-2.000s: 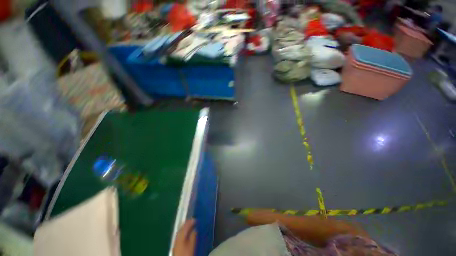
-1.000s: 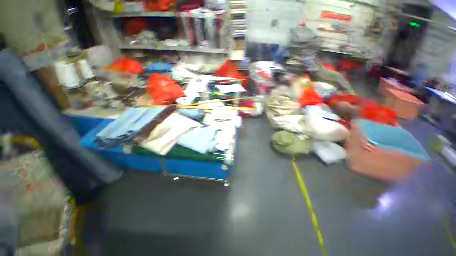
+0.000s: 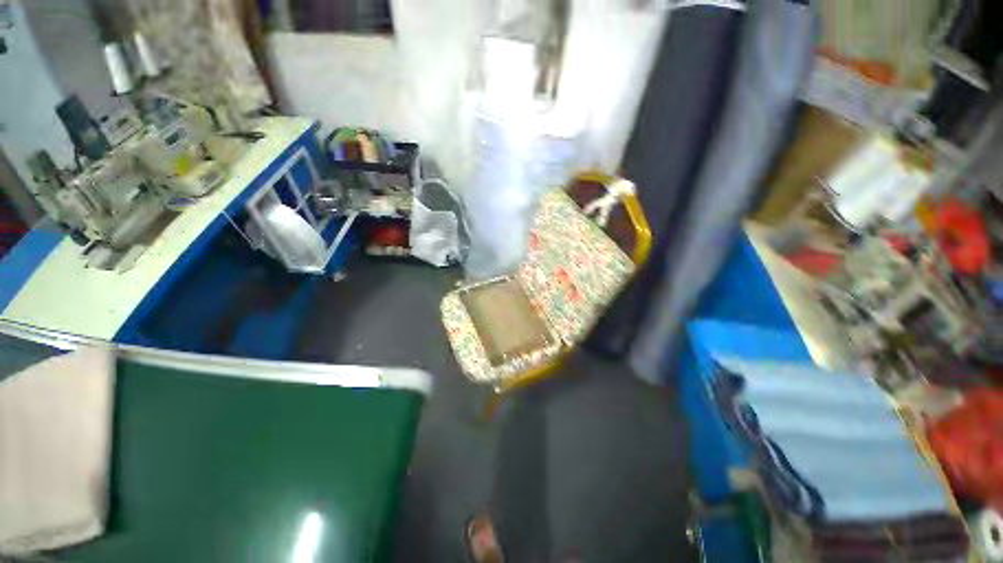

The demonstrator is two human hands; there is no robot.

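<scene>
The folded pale pink-beige garment piece [image 3: 61, 456] lies at the left end of the green table [image 3: 264, 462], cut off by the picture's left edge. No hand can be made out on it. Neither my left hand nor my right hand can be made out in the picture. A small brownish, blurred shape shows at the bottom edge beside the table; I cannot tell what it is.
A floral padded chair [image 3: 583, 269] with a yellow frame stands beyond the table. Sewing machines [image 3: 127, 181] stand on a white table at upper left. A black rack [image 3: 374, 187] stands behind. Dark trouser-like cloth hangs by a blue bench with folded blue cloth [image 3: 825, 429].
The view has swung to the left, from the open floor and bins to the chair and machines. The hand at the table edge and the bottle seen earlier are out of the picture.
</scene>
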